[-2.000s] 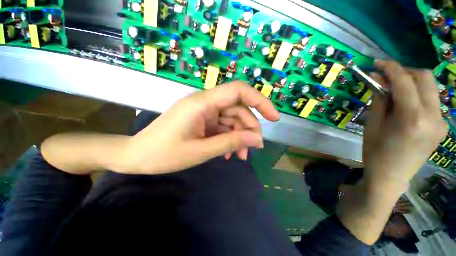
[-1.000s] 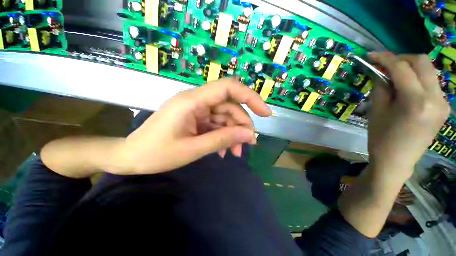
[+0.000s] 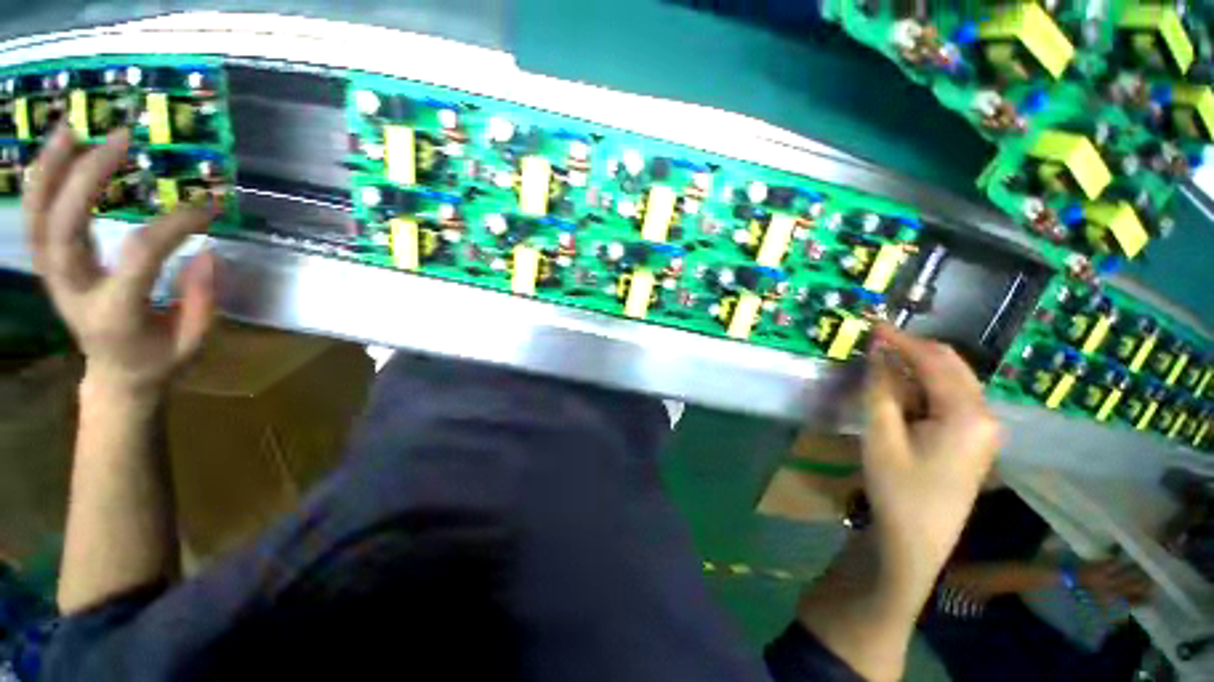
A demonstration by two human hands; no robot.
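Note:
A long green PCB panel (image 3: 586, 273) with two rows of units, yellow-taped transformers and small capacitors lies on the conveyor in front of me. My right hand (image 3: 932, 426) is at its right end, by the near rail, with fingertips closed around thin metal tweezers (image 3: 916, 287) that point up past the panel's end. My left hand (image 3: 120, 267) is empty with fingers spread, over the near edge of another PCB panel (image 3: 197, 120) at the far left.
The silver conveyor rail (image 3: 533, 327) runs along the near side. More boards stand at the upper right (image 3: 1065, 160), and another panel (image 3: 1132, 360) lies on the line at the right. A cardboard box (image 3: 253, 426) is below left. Another person's arm (image 3: 1025, 580) shows at lower right.
My left hand has moved far left and its fingers have spread. My right hand with the tweezers has moved left and lower. The view has shifted, showing the whole middle panel and a gap at its right.

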